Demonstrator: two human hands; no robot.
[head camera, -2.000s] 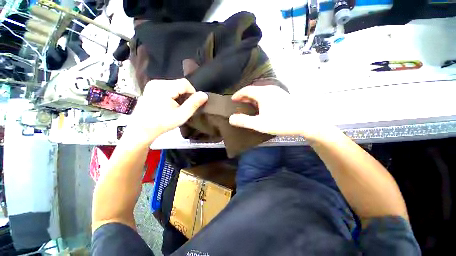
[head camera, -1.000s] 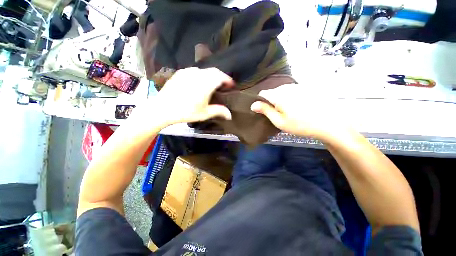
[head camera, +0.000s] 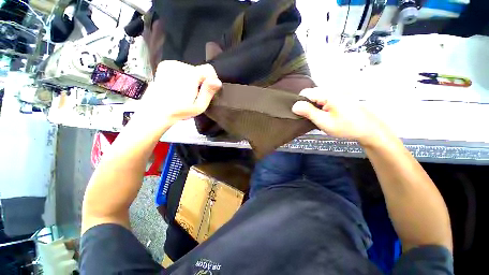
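Observation:
A brown ribbed band is stretched between my two hands at the table's front edge, with a brown flap of it hanging over the edge. My left hand is closed on its left end. My right hand pinches its right end between thumb and fingers. The band lies against a heaped black and brown garment on the table behind it. The fingertips under the cloth are hidden.
A white sewing machine with a blue stripe stands back right. Thread snips lie on the table at right. A lit phone is propped at left. A cardboard box, a blue crate and a red stool are below.
My hands have moved apart, and the band, bunched between them before, is now pulled out straight. A second earlier my left hand was nearer my right.

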